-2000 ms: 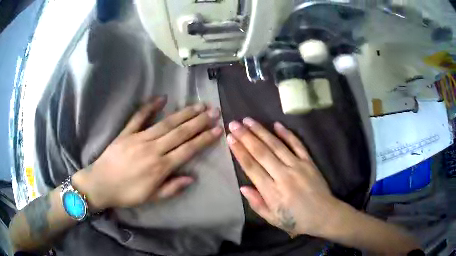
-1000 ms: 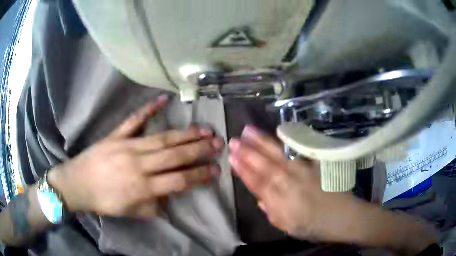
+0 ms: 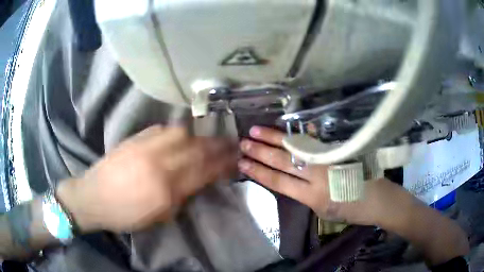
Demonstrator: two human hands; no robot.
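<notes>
A taupe garment piece (image 3: 223, 228) lies under both hands, with a darker brown part on its right side. The cream sewing machine head (image 3: 201, 48) covers the place where the cloth passes; needles and presser foot are hidden. My left hand (image 3: 138, 175) is blurred over the cloth just below the head; its fingertips are too blurred to tell if they pinch the cloth. My right hand (image 3: 297, 170) lies flat with fingers apart on the dark cloth, partly behind the ribbed knob (image 3: 346, 182).
A curved cream guard (image 3: 392, 117) and shiny wire guides stand to the right of the head. A white sheet with a printed ruler scale (image 3: 440, 164) lies at the right, with a blue object (image 3: 446, 200) below it. The white table edge (image 3: 18, 122) curves along the left.
The cloth between the hands has shifted and parted lower down, showing a bright white surface. My left hand has moved and blurred. My right hand's fingers have spread flatter.
</notes>
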